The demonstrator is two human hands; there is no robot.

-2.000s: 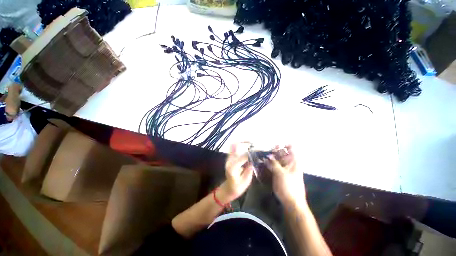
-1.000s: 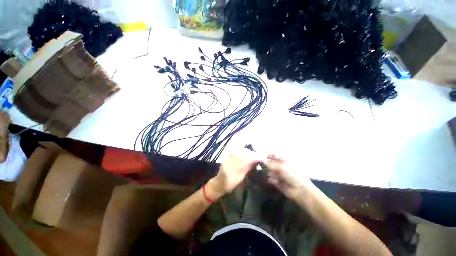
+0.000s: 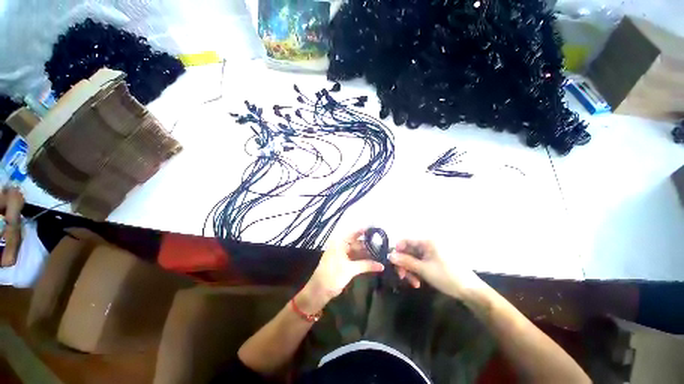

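Note:
A small coiled black cable is held upright above the table's front edge, its loop showing at the top. My left hand grips it from the left, with a red string on the wrist. My right hand touches its right side with thumb and fingers pinched; whether it holds a tie is too small to tell. A hank of long black cables with connectors at its far end lies on the white table. Short black twist ties lie to its right.
A large heap of black loops stands at the back, a smaller heap at back left. A cardboard stack stands on the left, a box at back right. Boxes sit below the table. Another person's arm shows far left.
The black cable now shows as an upright loop in my left hand. My right hand has closed in on its side. The view has shifted, showing more of the table's back.

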